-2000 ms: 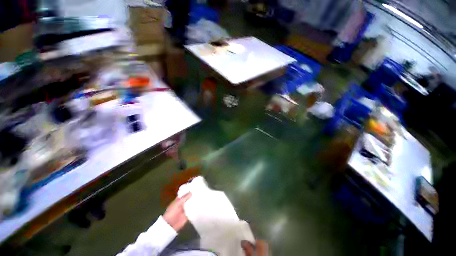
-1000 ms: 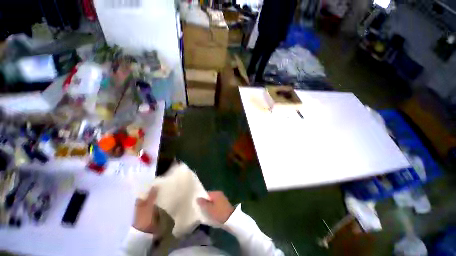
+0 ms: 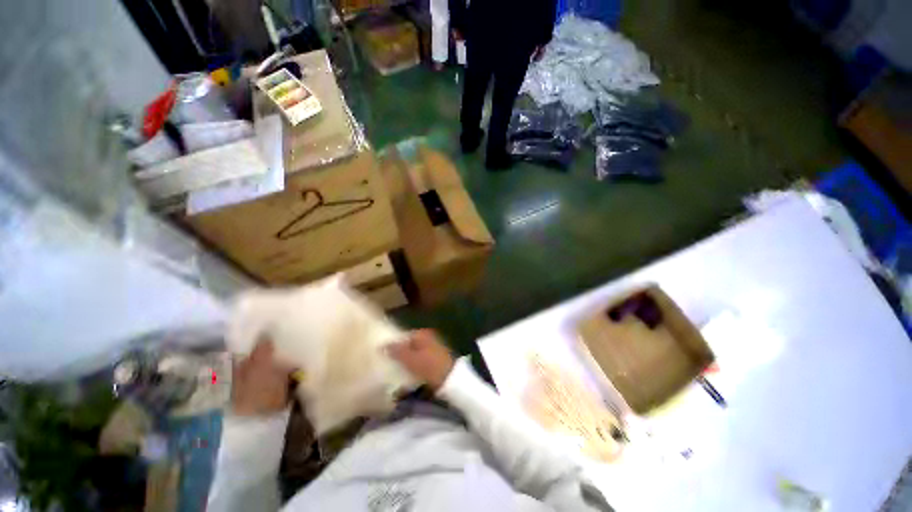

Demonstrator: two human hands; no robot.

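A cream cut panel (image 3: pixel 335 345) is held up in front of my body, slightly blurred, with its lower end hanging down between my hands. My left hand (image 3: pixel 262 380) grips its left side. My right hand (image 3: pixel 424 358) grips its right side. The fingers are partly hidden by the cloth and by blur.
A white table (image 3: pixel 790 330) at the right bears an open cardboard box (image 3: pixel 645 350) and a pen. Large cardboard boxes (image 3: pixel 310 225) stand ahead left, with papers on top. A person in dark clothes (image 3: pixel 500 70) stands beyond, near plastic-wrapped bundles (image 3: pixel 590 75) on the green floor.
The view has swung and moved forward to the cardboard boxes and white table. The left table with the phone has left view. Both hands still hold the cream panel.
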